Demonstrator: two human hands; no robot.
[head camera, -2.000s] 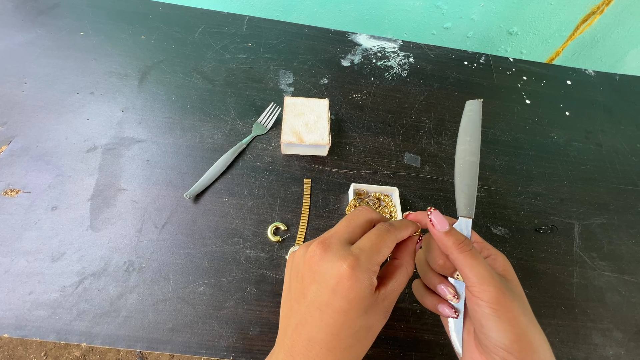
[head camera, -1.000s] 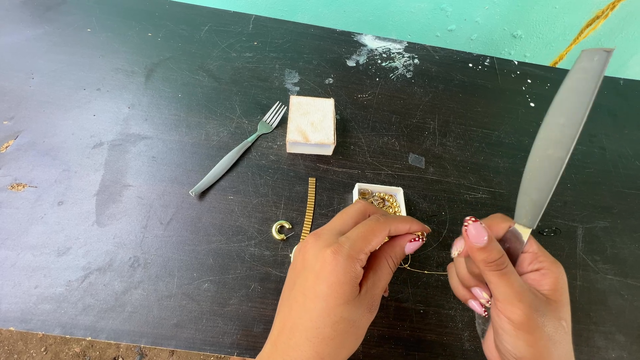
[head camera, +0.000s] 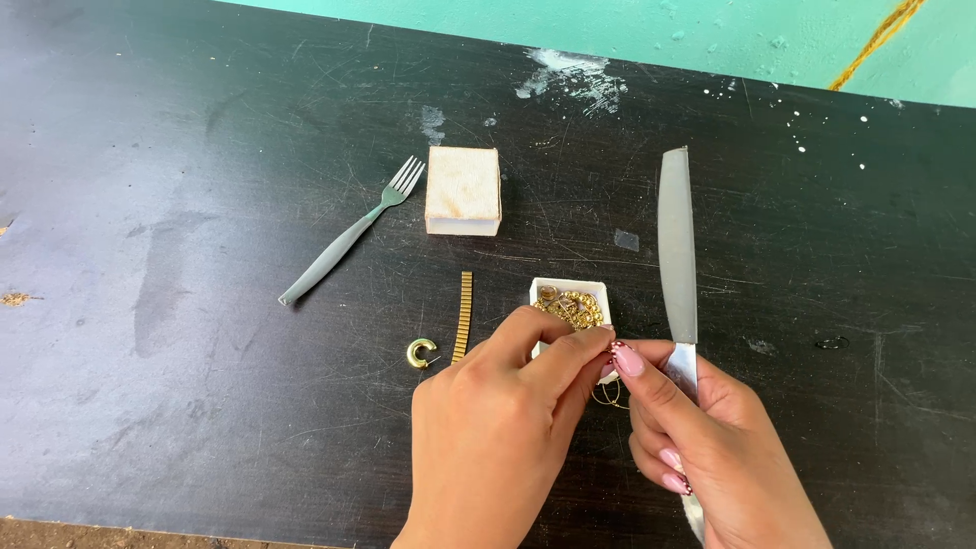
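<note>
My right hand (head camera: 709, 435) grips a table knife by its metal blade, with its grey handle (head camera: 679, 244) pointing away from me. The thumb and index finger of that hand meet the fingertips of my left hand (head camera: 503, 412), which pinch a thin gold-coloured chain (head camera: 610, 396); part of it hangs below in small loops. Just beyond my left fingers is a small white box (head camera: 602, 293) of gold-coloured beads and chains, partly covered by that hand. A gold-coloured watch band (head camera: 463, 316) and a thick hoop earring (head camera: 419, 354) lie to the left.
A closed-looking white box (head camera: 463, 191) stands farther back on the dark table (head camera: 229, 381). Left of it lies a fork with a grey handle (head camera: 332, 255). A small dark ring-shaped thing (head camera: 831, 343) lies at the right. A green wall (head camera: 686, 30) borders the table's far edge.
My hands were apart a second ago with a thin strand below them; now their fingertips meet near the small box. The knife has swung from leaning right to nearly upright in view.
</note>
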